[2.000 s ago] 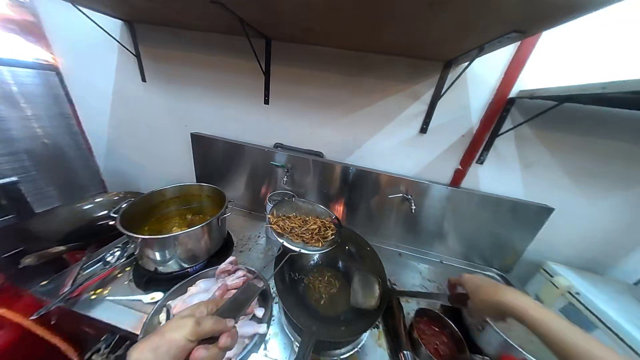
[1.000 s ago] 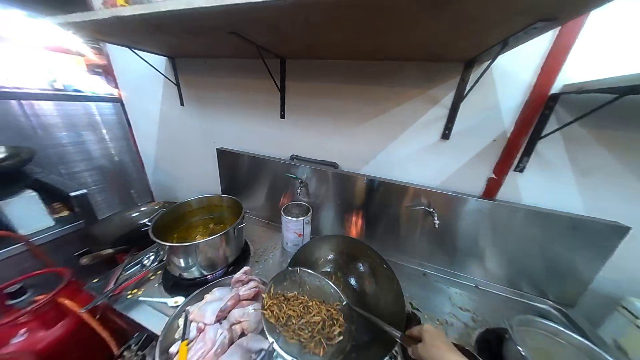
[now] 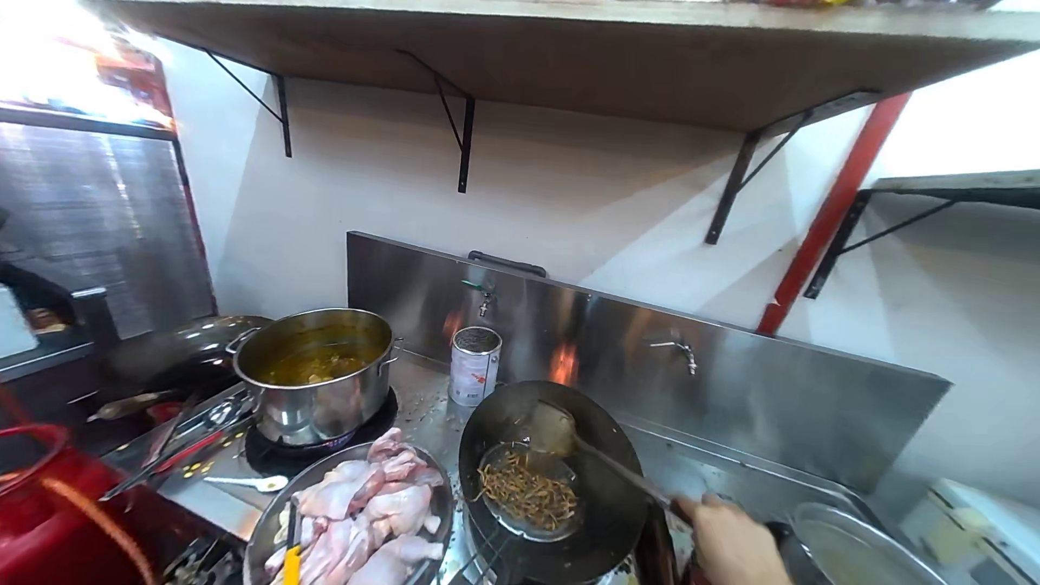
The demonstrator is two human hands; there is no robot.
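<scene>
My right hand (image 3: 735, 540) grips the wooden handle of a metal wok spatula (image 3: 552, 429) at the lower right. The spatula's blade lies inside a dark wok (image 3: 613, 455), just behind a wire strainer (image 3: 530, 532). Browned thin strips (image 3: 524, 491) of fried food fill the strainer, which rests down in the wok. The strainer's handle runs toward the bottom edge. My left hand is out of view. Left of the wok stands a metal tray (image 3: 444, 532) of raw chicken pieces (image 3: 398, 508), with a yellow-handled knife (image 3: 292, 561) on it.
A steel pot (image 3: 321, 410) of yellow-green liquid stands behind the tray. An open tin can (image 3: 474, 374) is near the steel backsplash (image 3: 650, 349) with its taps. A white spoon (image 3: 252, 483) lies left, beside a red gas cylinder (image 3: 65, 504). A large pan (image 3: 845, 544) sits right.
The strainer was held over the wok's front left side and is now down inside the wok. The spatula blade now shows behind it. My left hand, visible two seconds ago, has left the view.
</scene>
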